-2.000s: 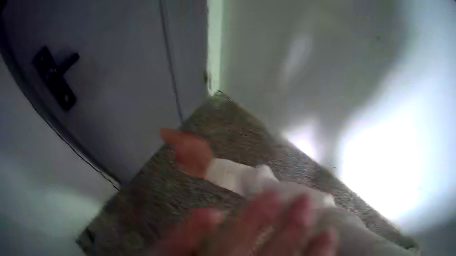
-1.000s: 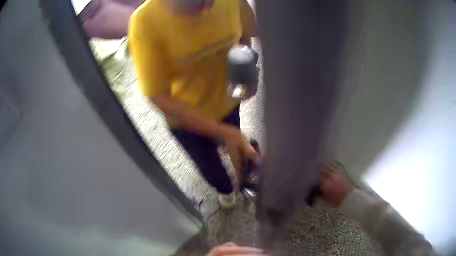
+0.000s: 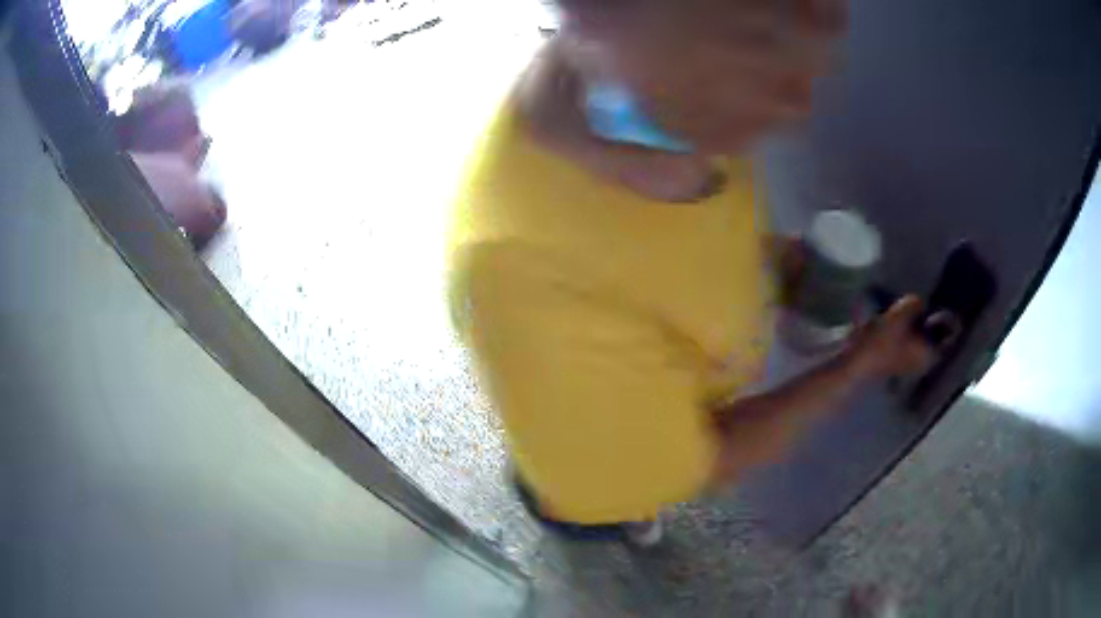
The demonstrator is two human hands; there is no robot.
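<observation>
A grey door (image 3: pixel 845 447) stands open on the right. Its black lock plate (image 3: pixel 970 290) and handle are near the right side, and another person's hand is at the handle. A person in a yellow shirt (image 3: pixel 592 350) stands in the doorway, holding a dark cup with a pale lid (image 3: pixel 842 239). My left hand is not in view. A small, blurred skin-toned patch at the bottom edge, right of centre, may be part of my right hand (image 3: pixel 869 600); its fingers cannot be made out.
The grey door frame (image 3: pixel 278 386) curves down the left side, with a pale wall (image 3: pixel 121 459) beside it. Beyond the doorway is a bright speckled floor (image 3: pixel 326 242), with a blurred maroon sack or bundle (image 3: pixel 169 157) and a blue object (image 3: pixel 203 36) at upper left.
The door has swung wider, its face and lock plate now showing at right. The person in yellow is closer and further right, hand on the handle. My right hand has left the door edge.
</observation>
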